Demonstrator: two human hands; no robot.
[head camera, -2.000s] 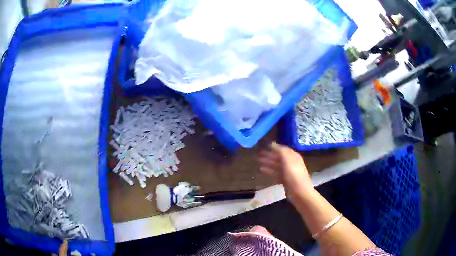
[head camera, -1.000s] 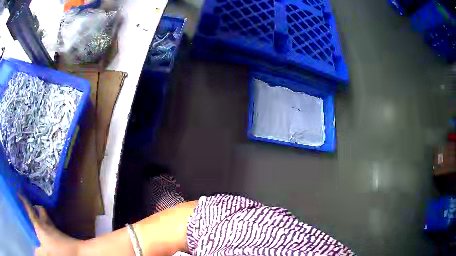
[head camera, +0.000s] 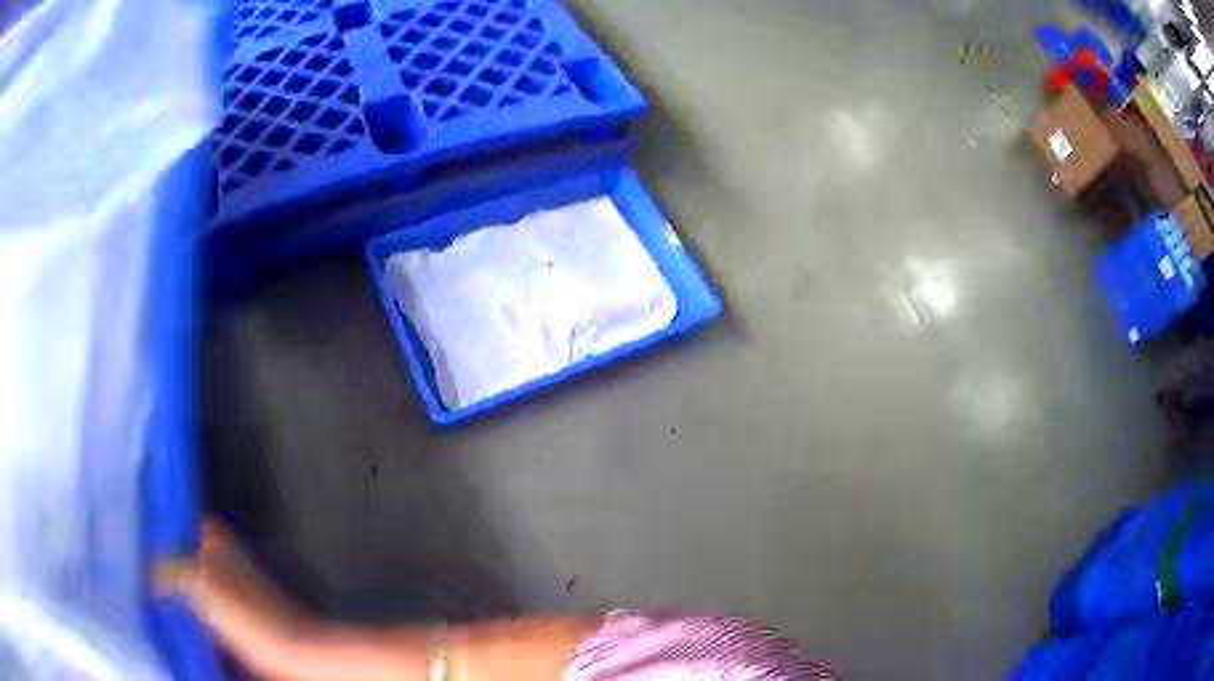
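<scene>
A large blue tray (head camera: 180, 399) with crumpled white film or liner (head camera: 80, 333) fills the left side, close to the camera and cut off by the picture's edge. My right hand (head camera: 220, 585), blurred, is at the tray's right rim near the bottom left, its fingers on the rim. The forearm, with a bracelet and a striped sleeve, comes in from the bottom. My left hand is not in view.
A blue tray with a white liner (head camera: 546, 299) lies on the grey floor (head camera: 825, 466). A blue lattice pallet (head camera: 439, 127) is behind it. Blue bundled material (head camera: 1145, 585) is at lower right. Cardboard boxes (head camera: 1076, 140) and a blue bin (head camera: 1152, 277) are at upper right.
The view has turned right, from the bench to the floor. The bench is out of view. The large blue tray has come along with my right hand at its rim.
</scene>
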